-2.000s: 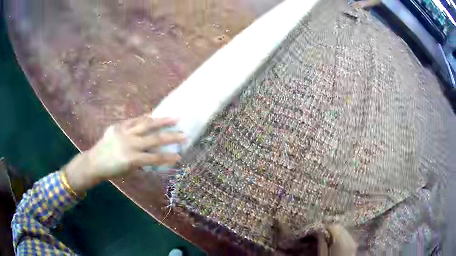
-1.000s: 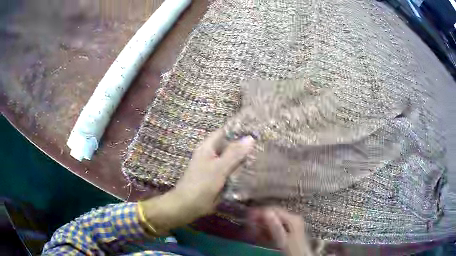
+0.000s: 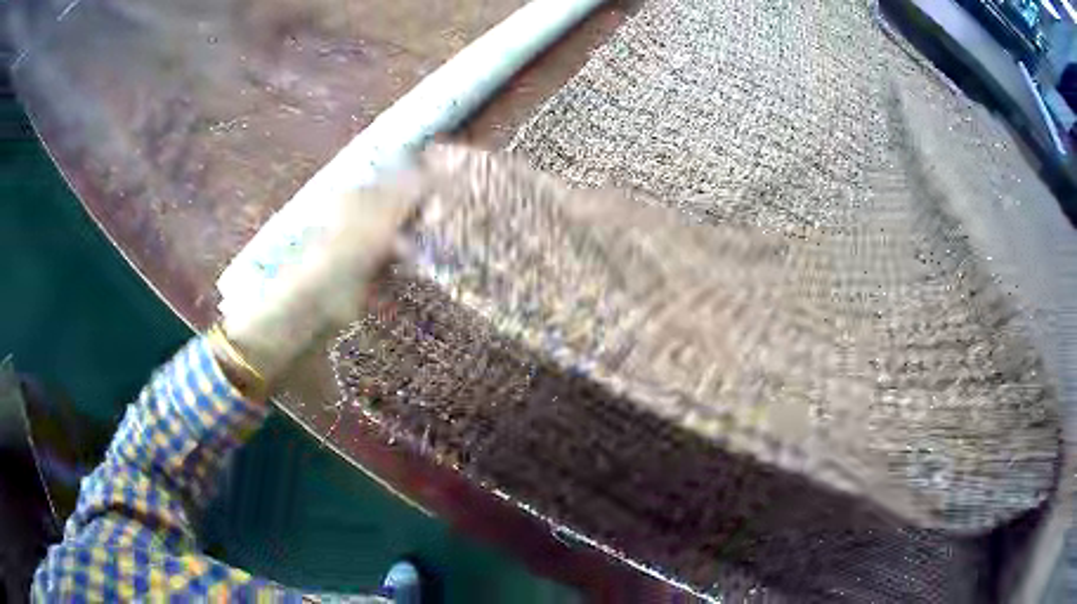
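The beige-brown tweed fabric [image 3: 756, 319] covers the right of the table, its near edge lifted in a blurred fold. Under the fold, darker layers [image 3: 496, 389] of the same cloth lie on the table, with frayed ends at their corner. My left hand [image 3: 343, 260] is blurred and reaches to the corner of the lifted cloth, which it appears to hold between its fingers. The fingertips are hard to make out. My right hand is not in view.
A white roll [image 3: 437, 83] lies along the table just beyond my left hand. The reddish-brown tabletop [image 3: 213, 130] has loose threads. Its curved edge borders a green floor [image 3: 71, 260]. Dark equipment [image 3: 992, 83] stands at the upper right.
The cloth's near edge has risen off the darker layers. My left hand has moved from the near edge to the cloth's left corner. My right hand, seen one second ago, has left the view.
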